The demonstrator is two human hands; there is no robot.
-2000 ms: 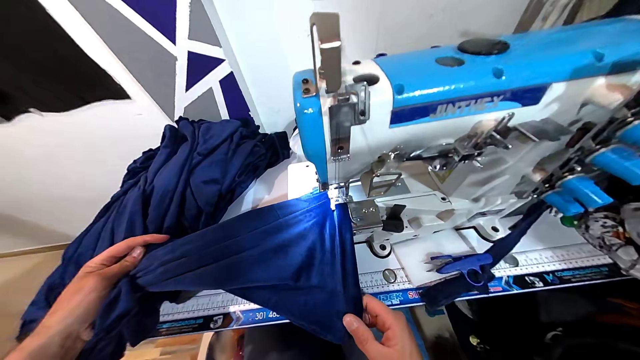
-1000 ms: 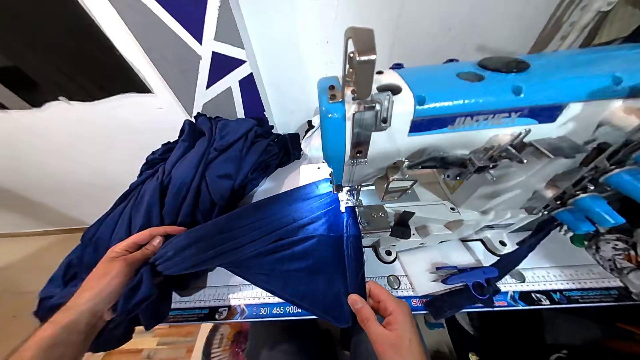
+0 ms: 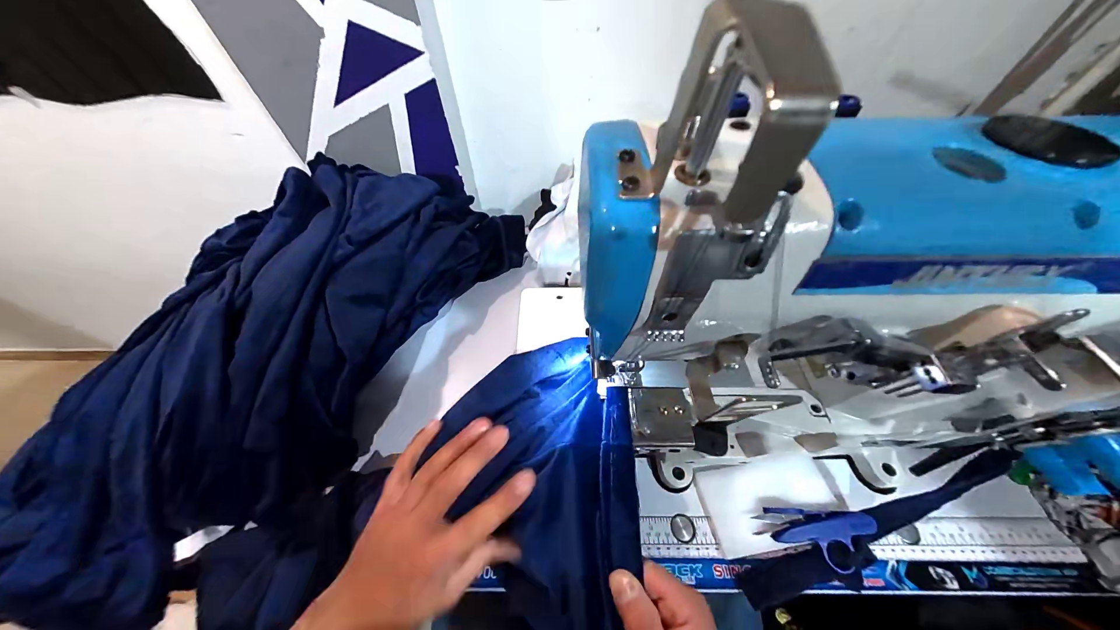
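Navy blue fabric [image 3: 560, 477] runs under the lit presser foot [image 3: 617, 378] of a blue and white industrial sewing machine [image 3: 617, 236], its folded edge lying toward me. My left hand [image 3: 437, 525] rests on the fabric left of the foot, palm down with fingers spread. Nearer to me, my right hand [image 3: 661, 599] pinches the folded edge between thumb and fingers at the table's front. A large heap of navy fabric [image 3: 289, 350] lies to the left of the machine.
Blue-handled thread snips [image 3: 827, 528] lie on a dark fabric strip right of the foot, near a white pad [image 3: 761, 499]. A printed ruler strip [image 3: 962, 534] follows the table's front edge. Blue thread parts stand at the far right, and a painted wall [image 3: 516, 96] rises behind.
My left hand has let go of the fabric's left end and moved right, onto the cloth near the foot. The right hand still holds the folded edge. The view has moved closer.
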